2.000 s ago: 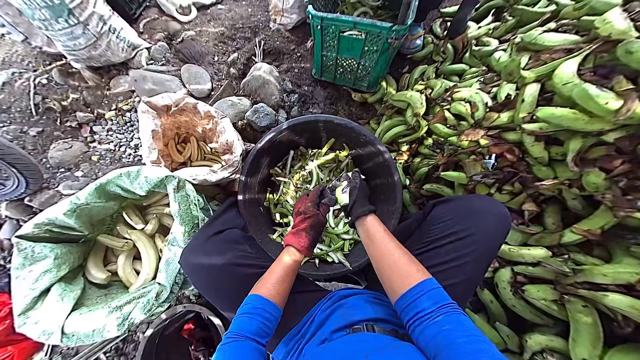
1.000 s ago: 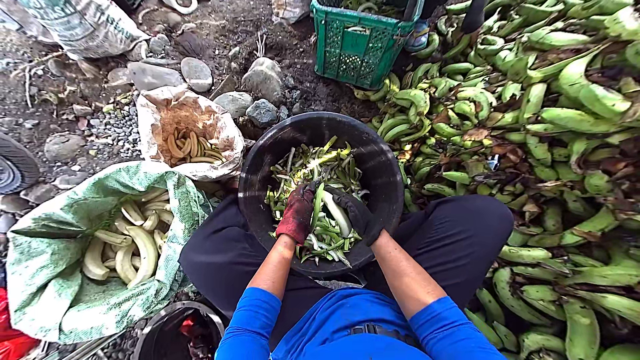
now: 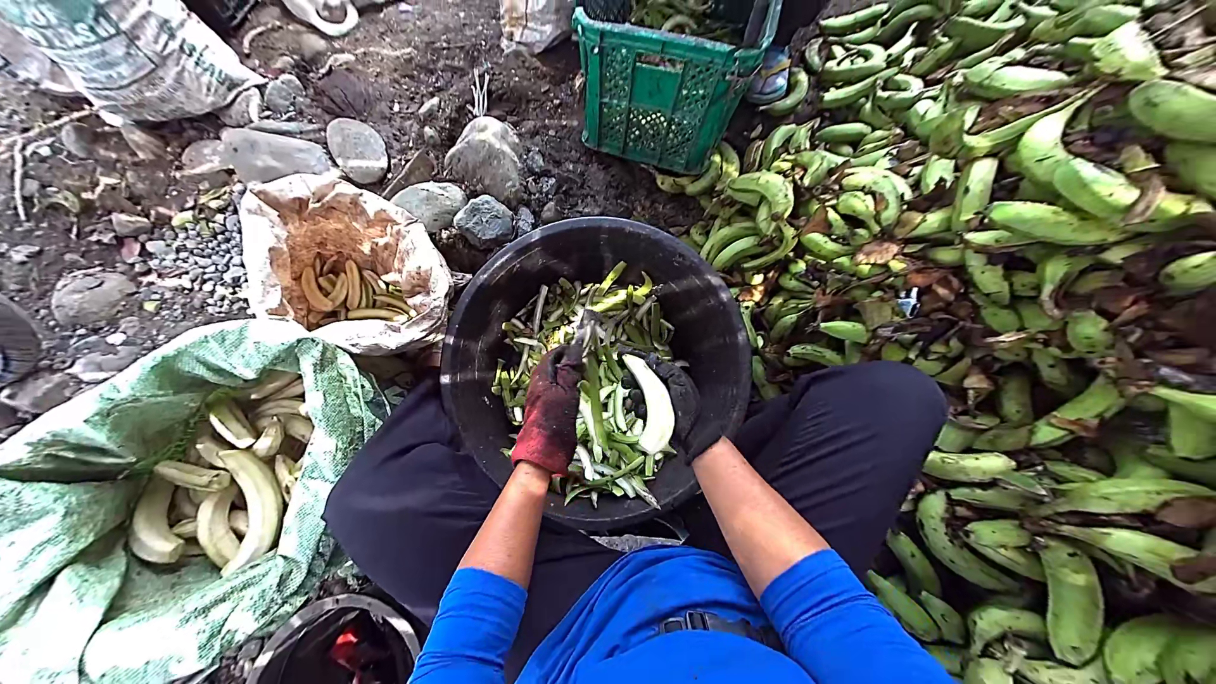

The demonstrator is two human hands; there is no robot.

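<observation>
A black plastic tub (image 3: 594,518) sits between my legs, with green peel strips (image 3: 627,323) inside. Over the peels, my right hand (image 3: 679,399), in a dark glove, holds a peeled pale plantain (image 3: 652,404). My left hand (image 3: 553,404), in a red and black glove, is closed at the left of the plantain around a small tool that looks like a knife, with long strips of peel hanging beside it. The tool's shape is not clear. Peeled plantains (image 3: 255,508) lie in an open green woven sack (image 3: 85,446) at the left.
A white sack (image 3: 380,337) with small peeled bananas stands beyond the green one. Ahead is a green plastic crate (image 3: 655,95). Green plantains (image 3: 1073,570) are heaped along the right. Stones (image 3: 484,157) lie ahead left, and a dark bucket (image 3: 332,617) stands at lower left.
The pale plantain now lies tilted at the right, apart from the left hand; a second ago it was between both hands. The left hand has risen slightly within the tub.
</observation>
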